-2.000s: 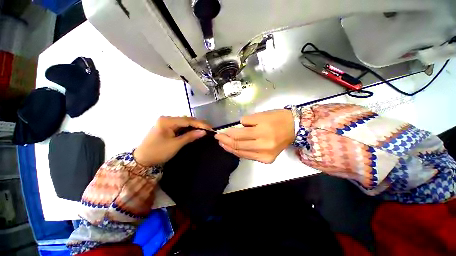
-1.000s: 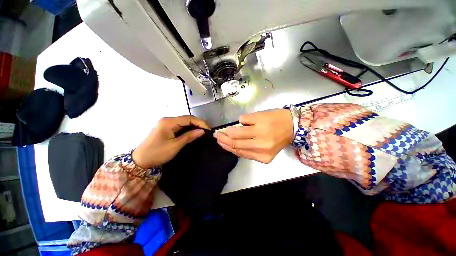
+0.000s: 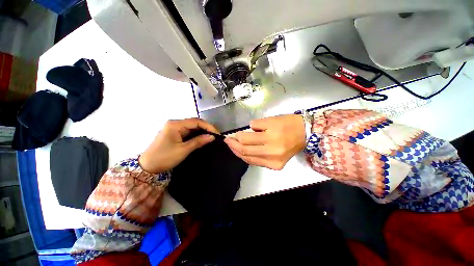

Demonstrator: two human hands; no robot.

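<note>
A soft black fabric piece hangs from both hands over the table's front edge, below the machine's needle area. My left hand pinches its upper edge between thumb and forefinger. My right hand holds the same edge at its fingertips, close beside the left fingertips. The seam between the fingers is too small to make out. The presser foot and needle area is under a bright lamp spot, and the fabric is apart from it.
Thread snips with red handles lie on the machine bed, with a black tether cord running right. At left on the white table are two black caps and a stack of black pieces.
Both hands stay in nearly the same place, pinching the fabric edge. The fabric's lower part has shifted slightly. The snips have not moved.
</note>
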